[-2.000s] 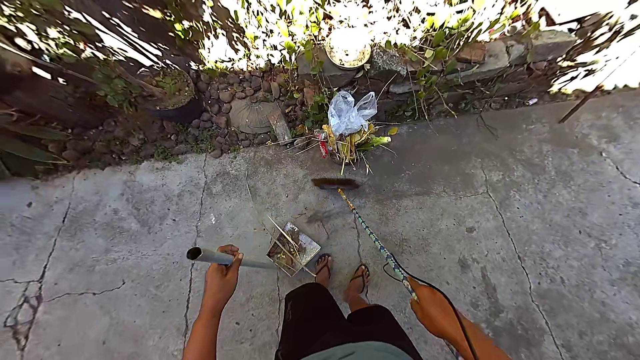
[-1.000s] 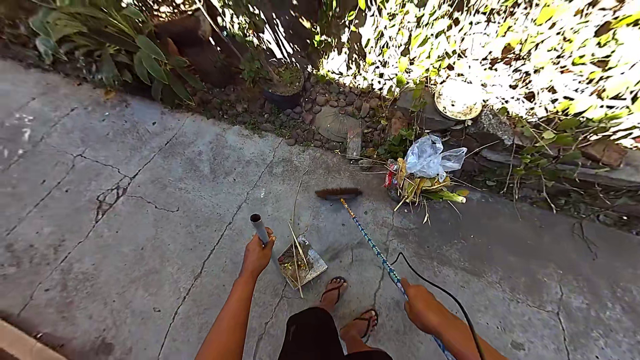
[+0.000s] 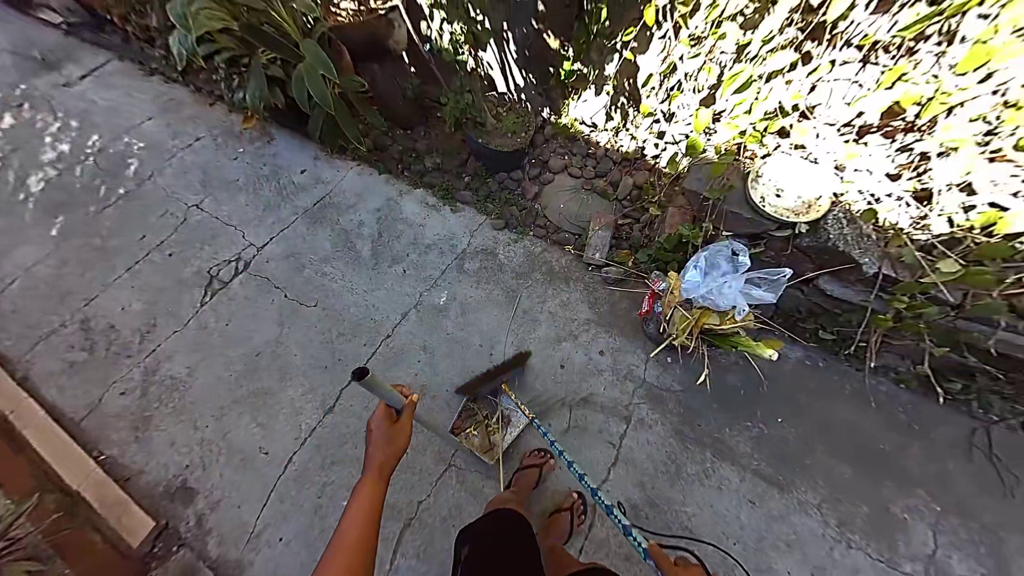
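Observation:
My left hand (image 3: 390,428) grips the grey pipe handle (image 3: 380,388) of a dustpan (image 3: 484,424), whose pan lies on the concrete with dry leaves and stalks in it. At the lower edge, my right hand (image 3: 672,562) holds the blue-patterned handle (image 3: 580,478) of a broom, only partly in view. The broom's dark bristle head (image 3: 494,374) is at the far edge of the pan. A long thin stalk sticks out of the pan toward my feet.
A heap of yellowed leaves (image 3: 704,330) with a clear plastic bag (image 3: 732,278) on top lies by the stone border. Beyond are a pale round basin (image 3: 790,188), a dark plant pot (image 3: 498,152) and leafy plants (image 3: 300,72). My sandalled feet (image 3: 532,470) stand near the dustpan.
The broom head has moved from the concrete beyond the dustpan to the pan's far edge. My right hand has come closer to my body. The view has turned left.

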